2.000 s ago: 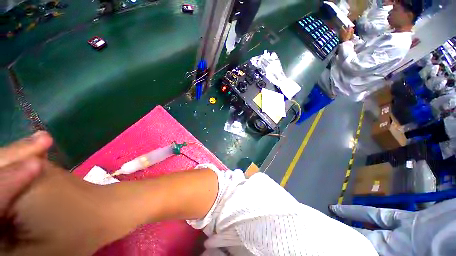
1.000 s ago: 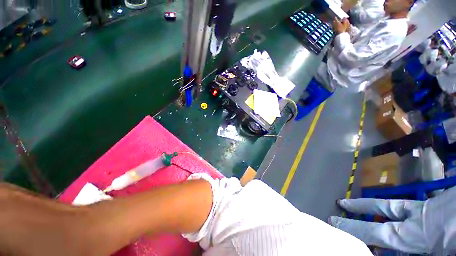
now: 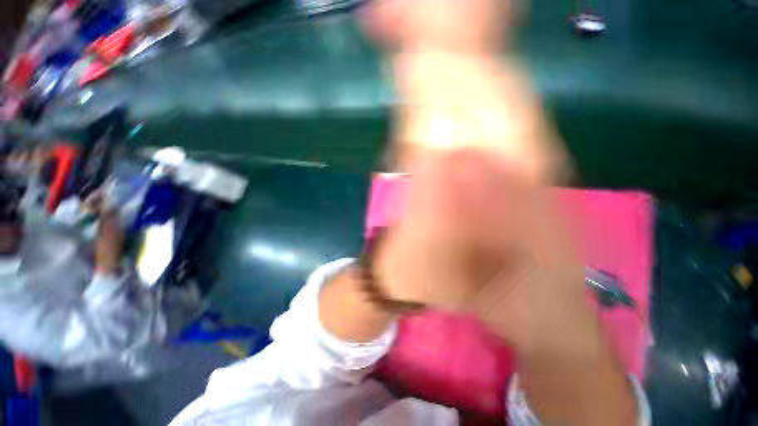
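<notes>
Everything near is blurred. The pink foam mat (image 3: 619, 225) lies in front of me. My left hand (image 3: 440, 241), with a dark band at the wrist, is over the mat. My right hand (image 3: 461, 100) reaches up past it toward the top edge, its forearm rising from the lower right. The two overlap in view, and I cannot tell whether they touch. Fingers and anything held are too blurred to tell. The dark green rear end of the dispensing syringe (image 3: 611, 287) shows on the mat beside my right forearm; the rest is hidden behind the arm.
A person in a white smock (image 3: 75, 291) is at the left by the green bench (image 3: 283, 225). White and dark items (image 3: 208, 179) lie at the bench's left part. A small object (image 3: 588, 23) is at the top right. Clear plastic (image 3: 719, 374) is at the lower right.
The view has swung left, so the mat now appears farther right and the black box is out of view. My left arm has come into view; the right arm now reaches upward.
</notes>
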